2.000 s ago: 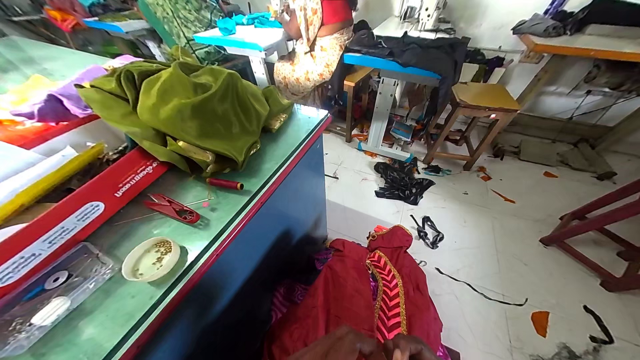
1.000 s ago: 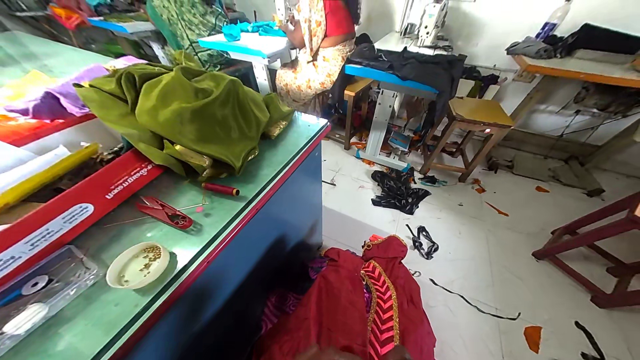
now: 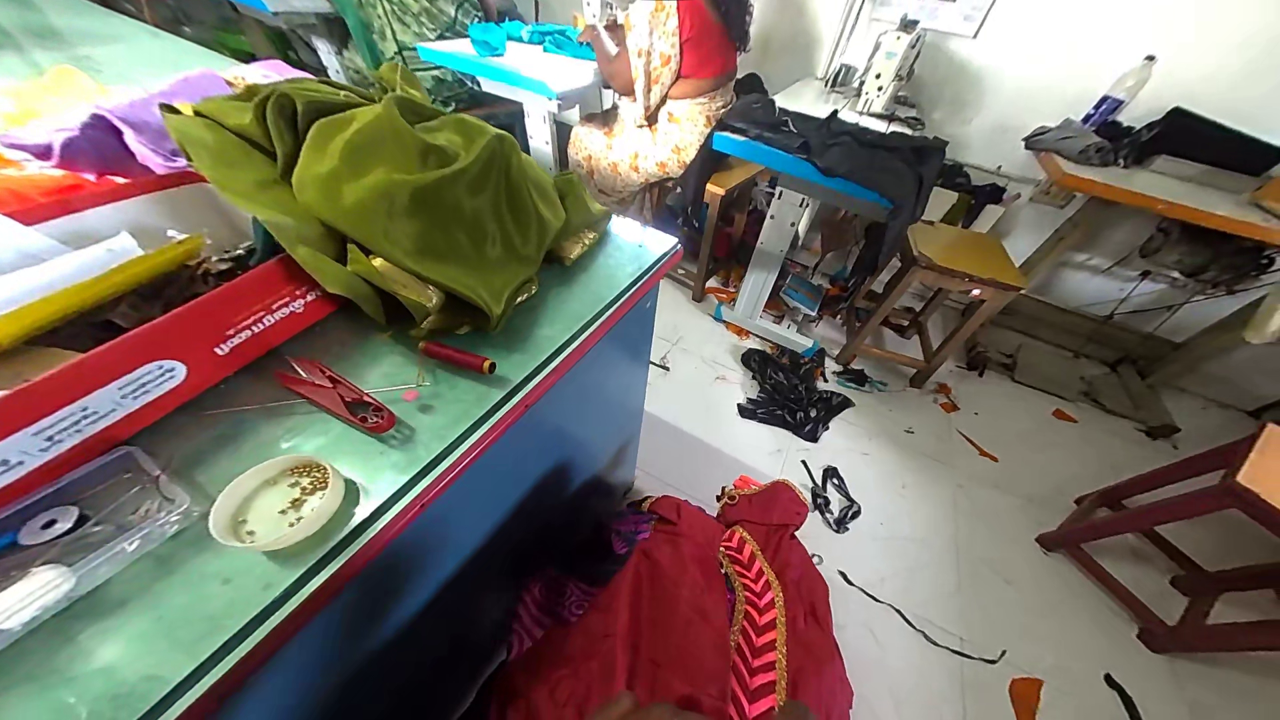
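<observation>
At the bottom edge, only a sliver of my left hand (image 3: 645, 708) shows against a maroon garment (image 3: 640, 620) with a pink chevron panel (image 3: 752, 620) and gold trim. A fingertip of my right hand (image 3: 795, 711) shows beside the panel's lower end. The fingers' grip is out of frame. On the glass-topped counter (image 3: 420, 480) to the left are red thread snips (image 3: 335, 395), a spool of dark red thread (image 3: 457, 357), a needle-like pin with a pink head (image 3: 411, 395) and a white bowl (image 3: 277, 503) holding small gold beads.
Green cloth (image 3: 420, 190) is heaped on the counter beside a red box (image 3: 150, 375) and a clear plastic case (image 3: 90, 540). A person (image 3: 655, 100) sits at a sewing table beyond. Wooden stools (image 3: 960, 255) and black scraps (image 3: 790, 395) are on the floor side.
Two seconds ago both hands showed more fully on the maroon garment at the bottom edge. They now lie mostly below the frame.
</observation>
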